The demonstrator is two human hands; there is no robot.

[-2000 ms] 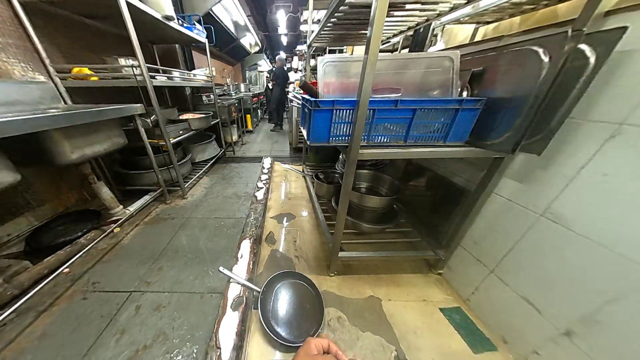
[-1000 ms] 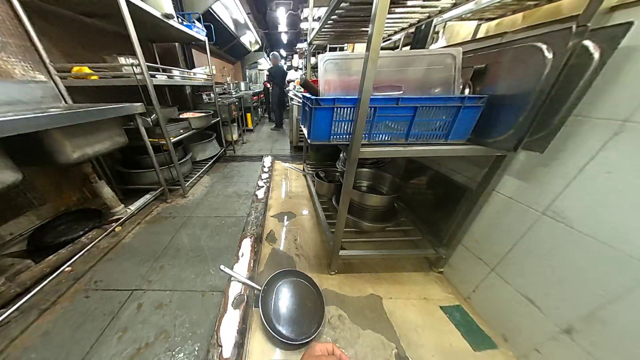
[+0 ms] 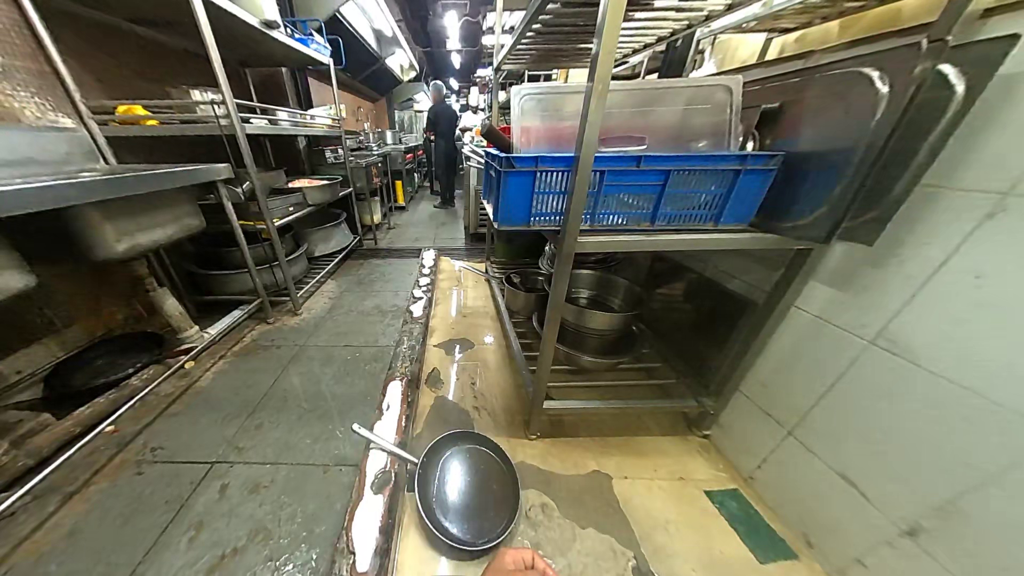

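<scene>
At the bottom edge of the head view, part of one of my hands shows, seemingly my right hand (image 3: 520, 562), just below the rim of a dark frying pan (image 3: 468, 490). Whether its fingers touch the pan or hold anything cannot be told, as most of the hand is cut off. The pan has a light metal handle (image 3: 384, 443) pointing up and left over a worn, white-patched floor ledge (image 3: 388, 448). My left hand is out of view.
To the right stands a metal rack (image 3: 552, 320) with a blue plastic crate (image 3: 632, 192) and, below, steel pots (image 3: 600, 300). A sink bench (image 3: 120, 180) and shelving with pans line the left. A person (image 3: 442, 144) stands far down the aisle. Tiled wall (image 3: 920, 360) at right.
The person far down the aisle has shifted their stance. The pan and my visible hand have stayed in nearly the same place.
</scene>
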